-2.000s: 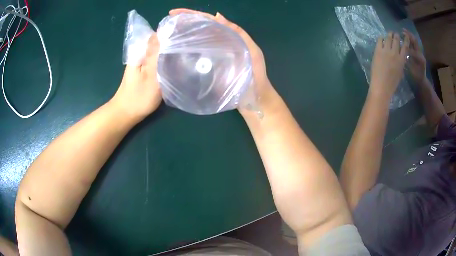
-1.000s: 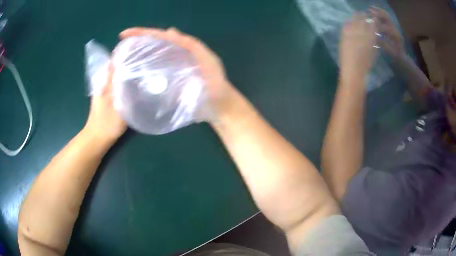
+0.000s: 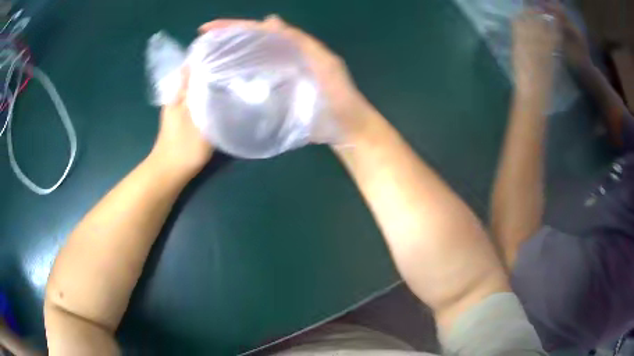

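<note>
A round clear plastic item [image 3: 254, 111] sits inside a thin, creased clear bag. A pale bright spot shows near its middle. A gathered tail of the bag [image 3: 165, 68] sticks out at the upper left. My left hand [image 3: 184, 132] grips the left side, its fingers partly hidden behind the bag. My right hand [image 3: 327, 76] wraps around the top and right side. Both hands are bare and hold the bagged item above the table. The picture is somewhat blurred.
The dark green table [image 3: 278, 229] has a curved near edge. A white cable loop [image 3: 69, 132] and red wire [image 3: 26, 76] lie at the left. Something blue [image 3: 5, 306] shows at the lower left rim. At right, another person's hands [image 3: 535, 49] hold a flat clear bag [image 3: 497, 35].
The bagged item and my hands shifted left and down, then partly back right and up, as the whole view also shifted. The grip looks unchanged. The pale spot looks less distinct.
</note>
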